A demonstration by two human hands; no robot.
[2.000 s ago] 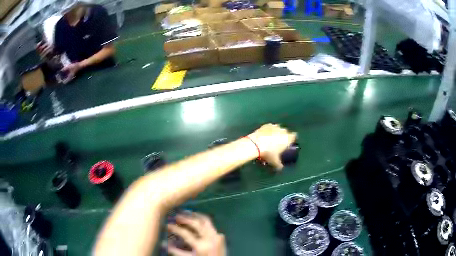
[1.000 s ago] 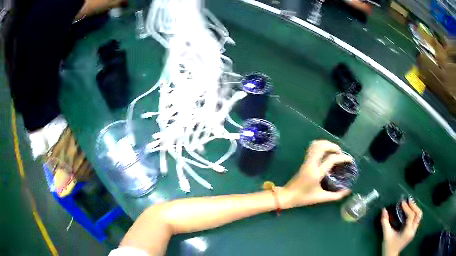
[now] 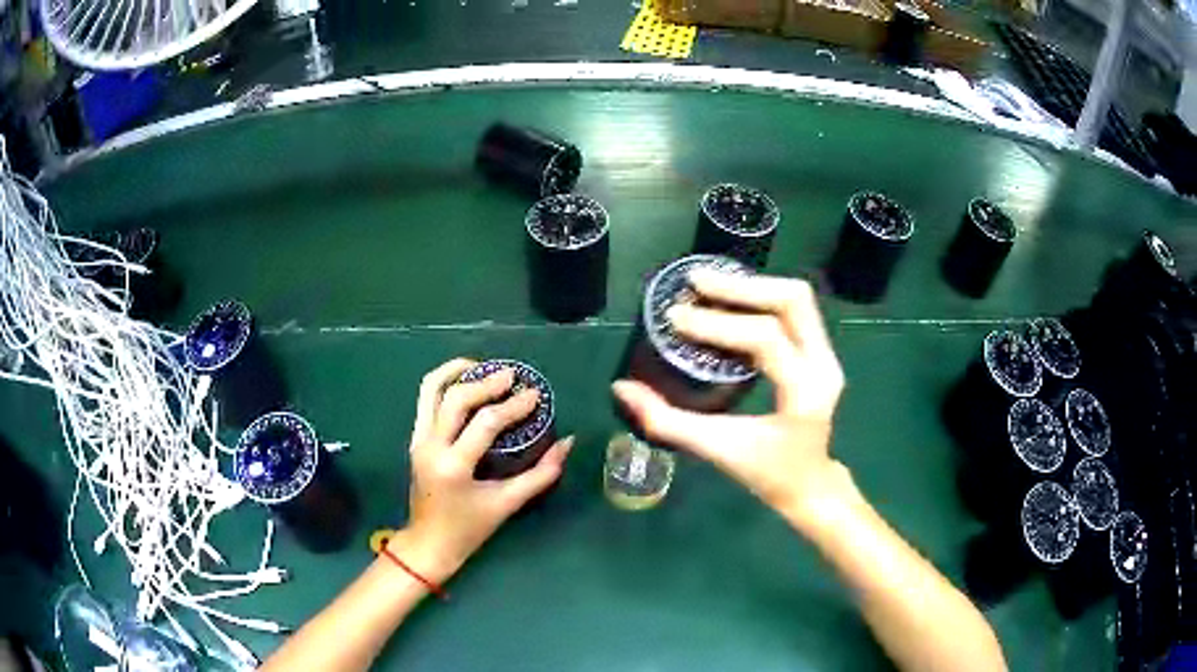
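Observation:
My left hand (image 3: 460,460) grips a black cylindrical LED unit (image 3: 525,418) from its left side, fingers over its patterned silver-grey top. My right hand (image 3: 775,394) holds another LED unit (image 3: 656,361), slightly tilted, its round top partly under my fingers. A small squat bottle (image 3: 638,475) with pale contents stands between my hands. Two units with blue lit LED tops, one nearer (image 3: 277,457) and one farther (image 3: 219,336), stand at the left beside white USB cables (image 3: 112,394).
A unit lies on its side (image 3: 528,160) toward the far edge. A row of upright units (image 3: 568,263) stands beyond my hands. Grouped units (image 3: 1038,435) and a dark mass of units (image 3: 1162,381) are at right. A clear plastic tub (image 3: 118,637) is at lower left; a white fan (image 3: 138,26) is upper left.
The view has swung right from the cables. Both hands still hold units; my right hand's unit now shows beyond the small bottle. The two blue tops remain lit.

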